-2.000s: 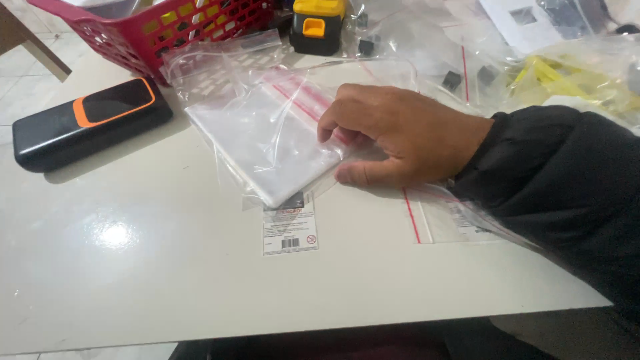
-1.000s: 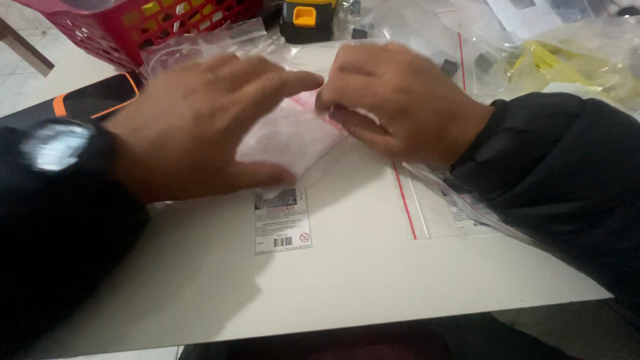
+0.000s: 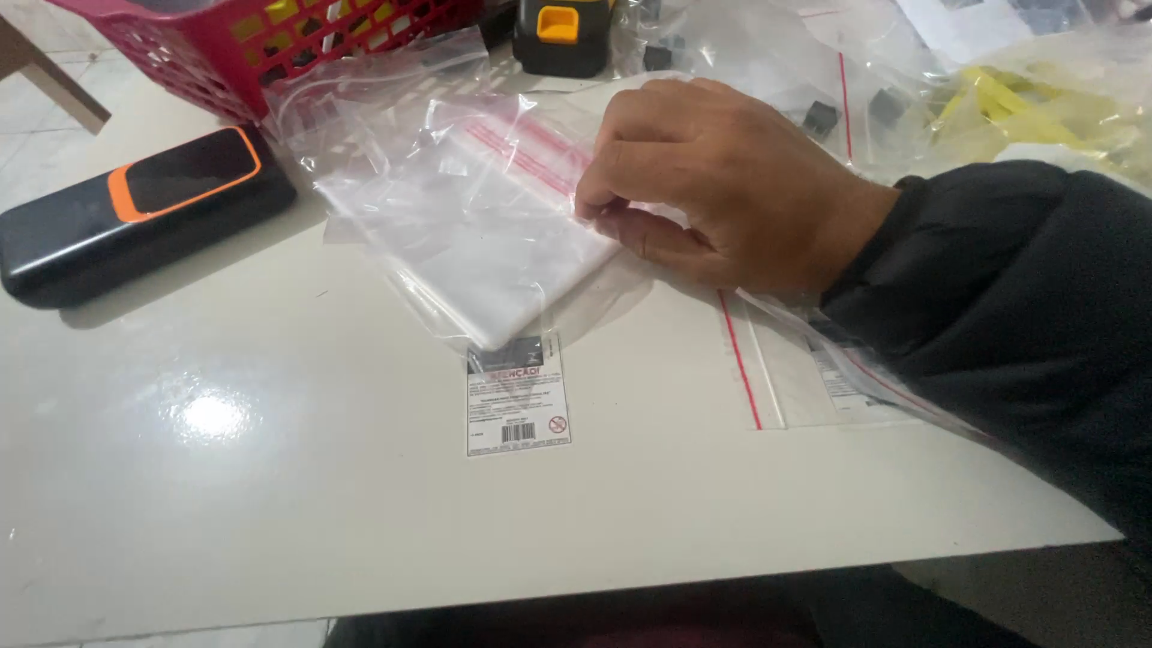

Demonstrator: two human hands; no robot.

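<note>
My right hand [image 3: 720, 180] pinches the right edge of a clear plastic bag that holds a stack of zip bags [image 3: 486, 234] with red stripes. The thumb and forefinger meet near those stripes. A small printed paper label [image 3: 519, 409] with a barcode lies on the white table, its top end under the bag's lower corner. Beneath my right wrist is another clear zip bag [image 3: 751, 378] with a red line along its edge and a printed label inside. My left hand is out of view.
A black and orange device [image 3: 144, 211] lies at the left of the white table [image 3: 315, 522]. Behind are a red plastic basket [image 3: 207, 54], a black and yellow tool battery [image 3: 562, 40] and, to the right, clear bags with small black pieces [image 3: 821, 117] and yellow items [image 3: 1008, 103].
My left hand, over the bag a second ago, has gone out of view. My right hand stays at the bag's right side, its fingers now pinched together.
</note>
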